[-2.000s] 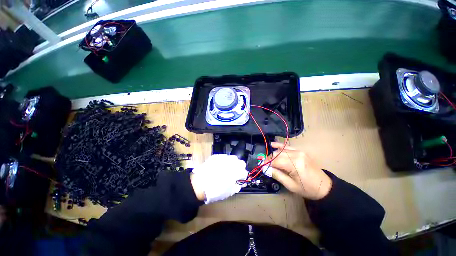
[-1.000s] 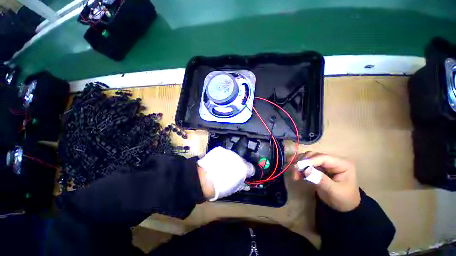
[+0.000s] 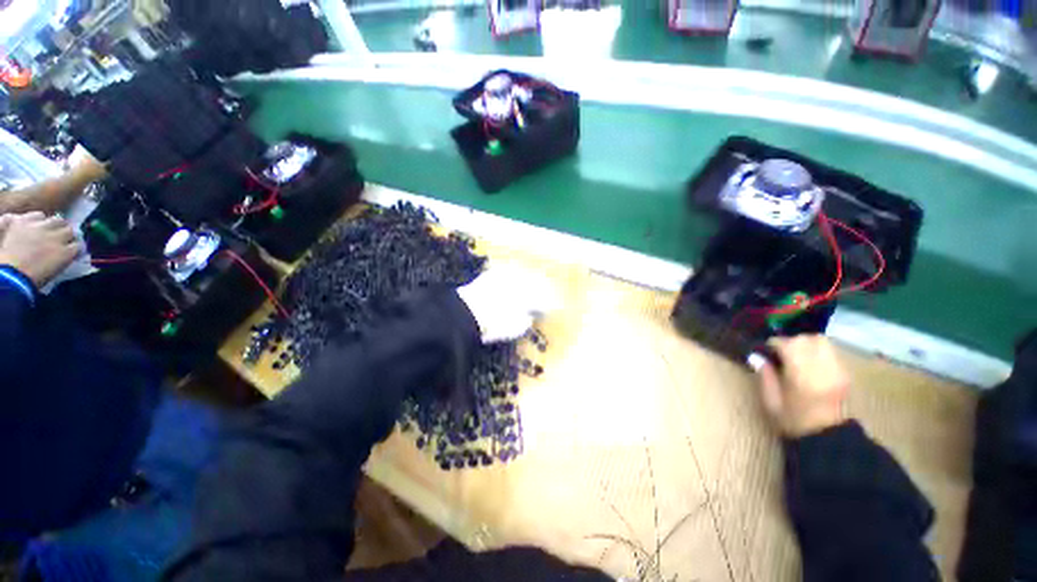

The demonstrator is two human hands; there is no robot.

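An opened black speaker cabinet (image 3: 728, 290) sits tilted across the belt's near rail at the right. Its front shell (image 3: 893, 222) lies behind it with a silver driver (image 3: 776, 193); red wires and a green part show between the halves. My right hand (image 3: 810, 384), with a white-wrapped fingertip, is at the cabinet's near edge; contact is unclear. My white-gloved left hand (image 3: 500, 301) is blurred at the right edge of the heap of small black parts (image 3: 364, 273). Whether it holds anything cannot be seen. My left sleeve covers part of the heap.
Another open speaker (image 3: 517, 136) stands on the green belt (image 3: 625, 193). More open speakers (image 3: 216, 284) lie at the left beside another person's hand (image 3: 40, 244). Thin loose wires (image 3: 654, 540) lie at the bench's front. Boxes (image 3: 893, 25) stand beyond the belt.
The view has turned left. The cabinet has gone from the bench in front of me to the belt's edge. My left hand has left it and moved to the heap.
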